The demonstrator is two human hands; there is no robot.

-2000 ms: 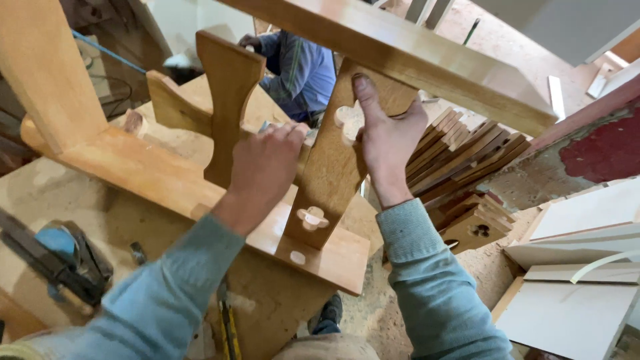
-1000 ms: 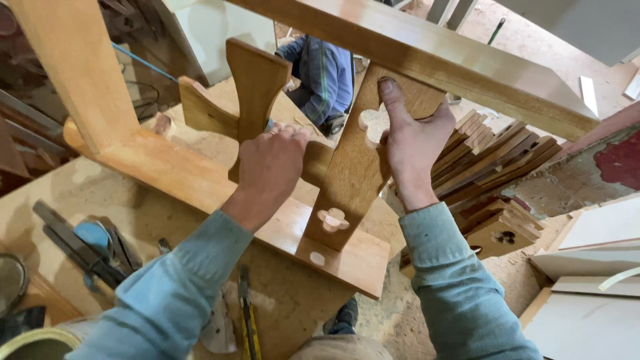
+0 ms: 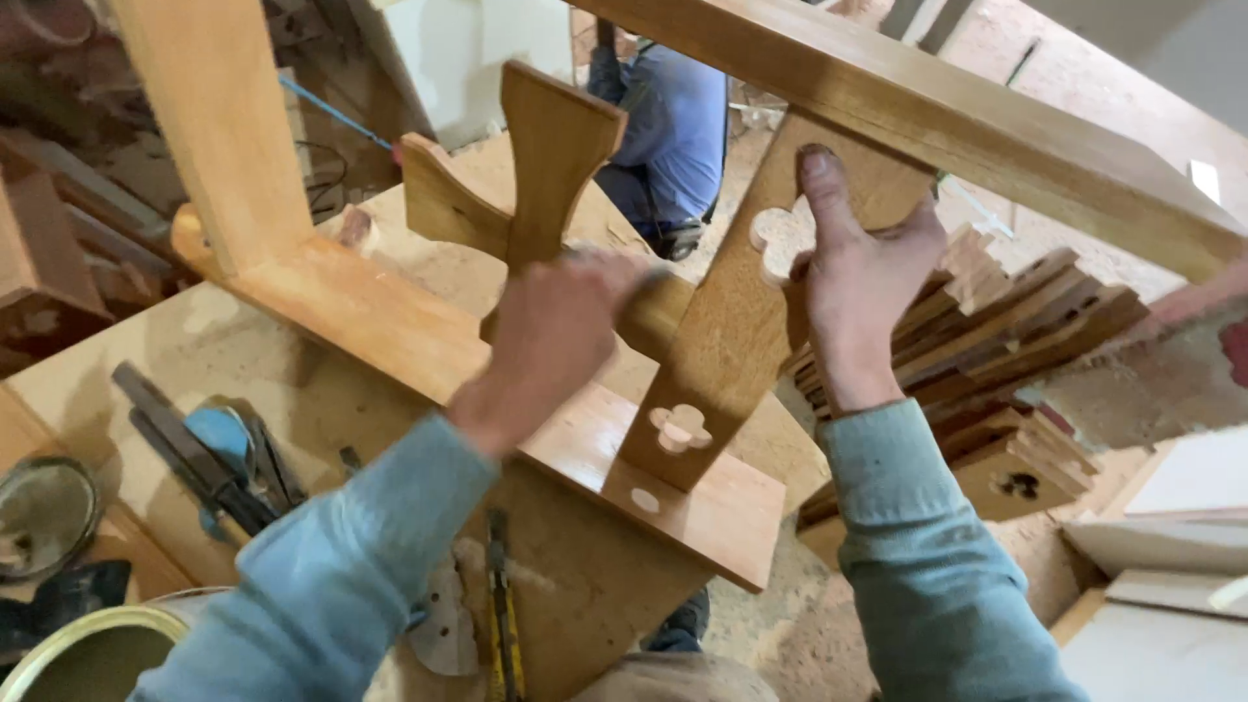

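My right hand grips the upper part of a varnished wooden slat with clover-shaped cutouts, its thumb lying beside the upper cutout. The slat stands tilted between a long top rail and a wide lower board. My left hand is closed in front of crossed, curved wooden pieces, left of the slat. It is blurred, and whether it holds something, such as a small tool or cloth, cannot be made out. A thick wooden post rises from the lower board at the left.
Hand tools, an open can, a round lid and a yellow-black cutter or similar tool lie on the workbench. Cut wooden slats are stacked at right. A person in blue is beyond the frame.
The view has shifted, with the wooden frame appearing farther right than two seconds ago. My right hand keeps its hold on the slat. My left hand stays near the crossed pieces and now looks blurred.
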